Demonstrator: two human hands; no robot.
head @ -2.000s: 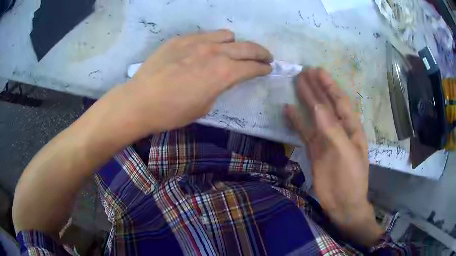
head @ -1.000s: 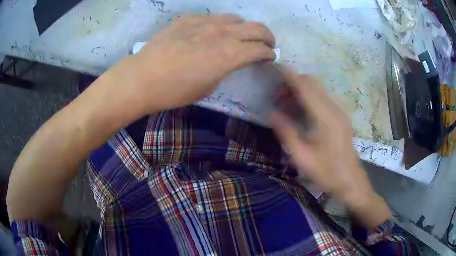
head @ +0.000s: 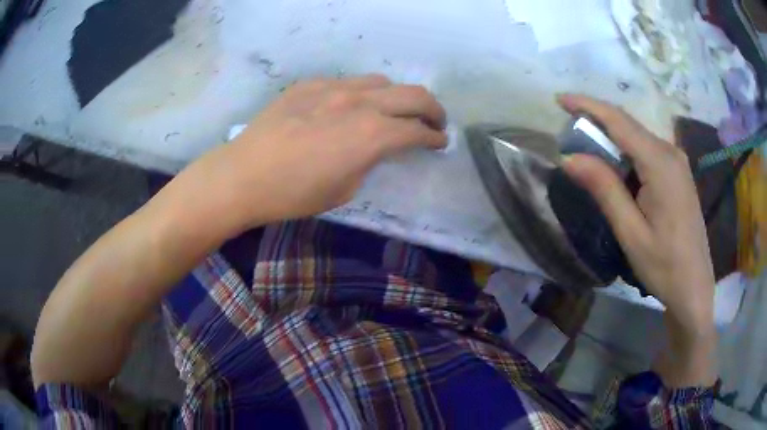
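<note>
My left hand (head: 336, 138) lies flat over a narrow white folded piece (head: 237, 132) on the white-covered table, pressing it down. Only the ends of the piece show, one left of the hand and one at my fingertips. My right hand (head: 647, 185) grips the iron (head: 538, 197) by its handle. The iron's pointed soleplate is at the table's near edge, its tip a little right of my left fingertips. Whether the soleplate touches the table cannot be told.
Dark charcoal pieces (head: 118, 42) lie at the upper left. White sheets (head: 568, 21) lie at the upper right, beside crumpled white scraps (head: 652, 42). The brown iron rest (head: 702, 147), a greenish cord (head: 730, 151) and a yellow-orange thing (head: 751, 214) are at the right.
My right hand has moved right from near the folded piece and taken hold of the iron. The iron has left its rest and moved left. My left hand stays over the folded piece.
</note>
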